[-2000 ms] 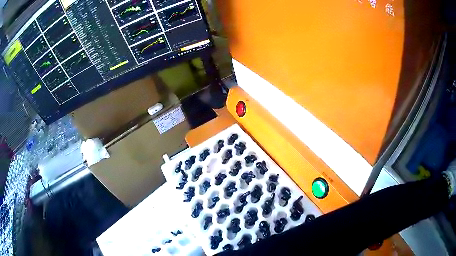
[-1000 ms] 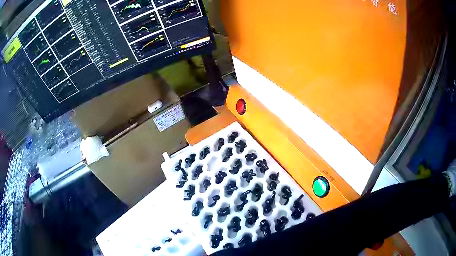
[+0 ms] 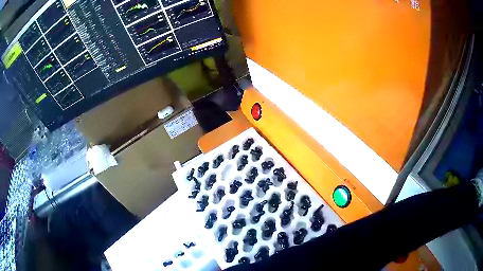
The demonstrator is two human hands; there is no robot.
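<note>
A white foam tray (image 3: 229, 172) lies against the front of an orange test box (image 3: 333, 69), its pockets mostly filled with small black earphones (image 3: 269, 227). A second white foam tray (image 3: 153, 231), with a few small black pieces, lies left of and lower than it. A dark sleeve, apparently my left arm, crosses over the tray's lower end to the right edge. Only a bit of whitish glove or cuff of my left hand (image 3: 479, 189) shows there. Its fingers and anything in them are cut off. My right hand is not in view.
A monitor (image 3: 108, 47) with graph curves stands upper left. A cardboard box (image 3: 148, 174) with a label and a small white object is below it. The orange front strip has a red button (image 3: 257, 111) and a green button (image 3: 341, 196). Bubble wrap (image 3: 42, 153) is far left.
The view has shifted very slightly. The small yellow bar low on the monitor has become shorter. The earphones, trays and sleeve show no clear movement.
</note>
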